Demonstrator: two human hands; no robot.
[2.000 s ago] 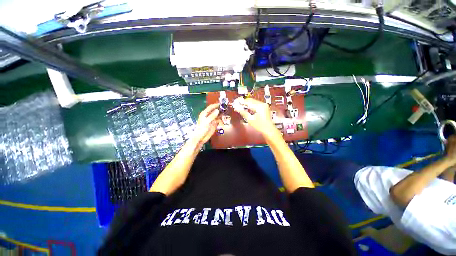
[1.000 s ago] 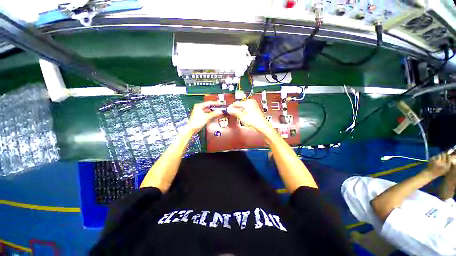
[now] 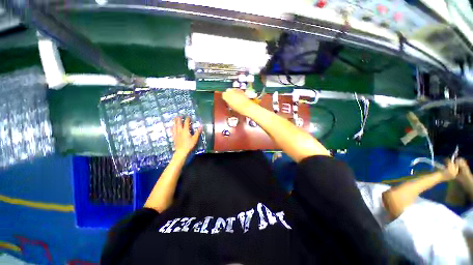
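Observation:
My left hand (image 3: pixel 185 135) lies with fingers spread over the right part of the clear blister tray (image 3: pixel 148 121); whether it touches a piece there I cannot tell. My right hand (image 3: pixel 239 101) is at the upper left of the red-brown test board (image 3: pixel 233 142), its fingers bent down near the board's back edge. What is under or in its fingertips is hidden and blurred. Small white fittings (image 3: pixel 286 107) show on the board's right part.
A white box with terminals (image 3: pixel 226 52) stands behind the board, a dark monitor (image 3: pixel 298 54) beside it. Another clear tray (image 3: pixel 23 121) lies far left. A blue crate (image 3: pixel 82 191) with dark units is below the bench edge. Another person's hands (image 3: pixel 456 170) are at right.
My left hand has left the board and moved left onto the tray. My right hand has shifted slightly up and left. The dark piece seen between both hands no longer shows. The view has shifted.

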